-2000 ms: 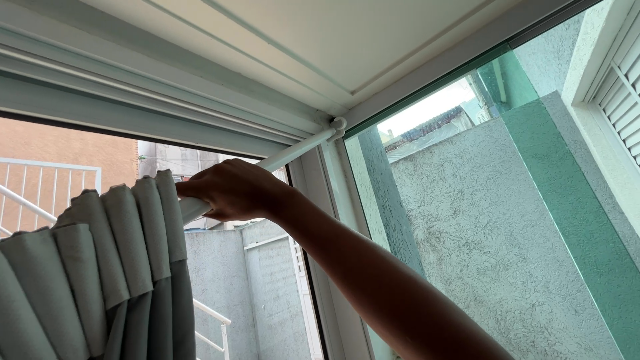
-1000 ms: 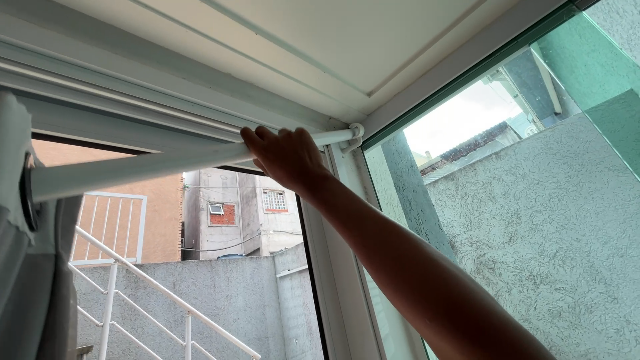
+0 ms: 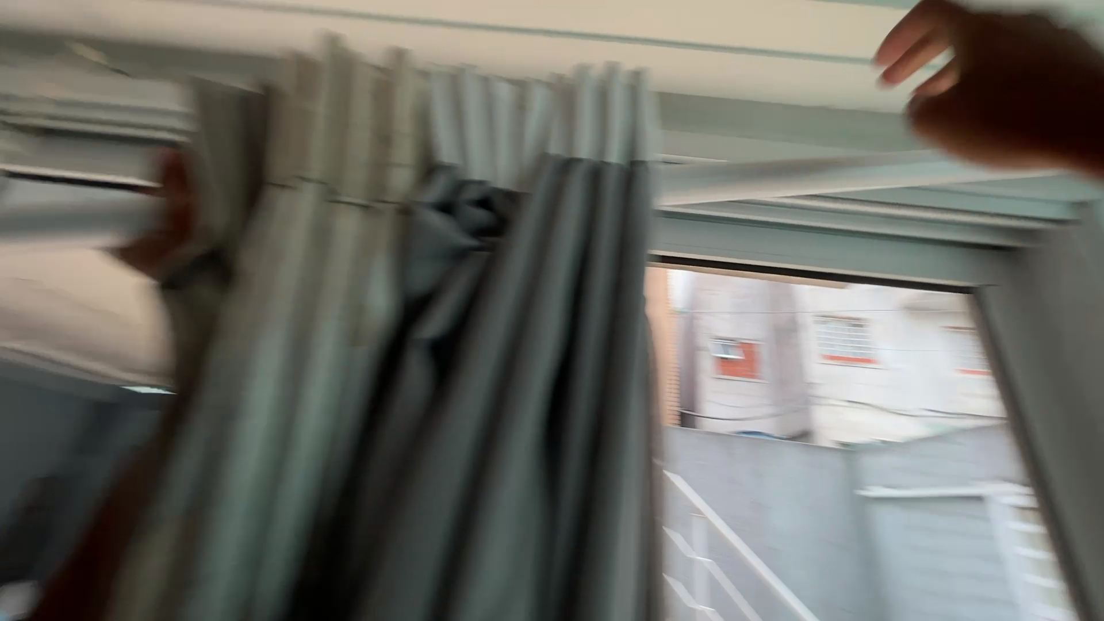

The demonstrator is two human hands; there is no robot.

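A gray curtain [image 3: 535,362] hangs bunched in folds on a white curtain rod [image 3: 776,179] across the top of the window. My left hand [image 3: 172,216] is at the curtain's left edge, against the rod, partly hidden by cloth and blurred; its grip cannot be made out. At the upper right, my right hand [image 3: 1000,86] is raised at the rod's right part, fingers apart and slightly curled, with nothing seen in them. The rod passes just below or behind this hand; whether they touch is unclear.
The window frame [image 3: 1035,414] stands at the right, with its top track [image 3: 828,237] below the rod. A pale ceiling [image 3: 733,34] is close above. Outside are a gray wall [image 3: 759,509] and a white stair railing [image 3: 742,552].
My right hand was on the rod near its end bracket and now has its fingers off it. The view has swung left, bringing my left hand and more of the curtain into sight.
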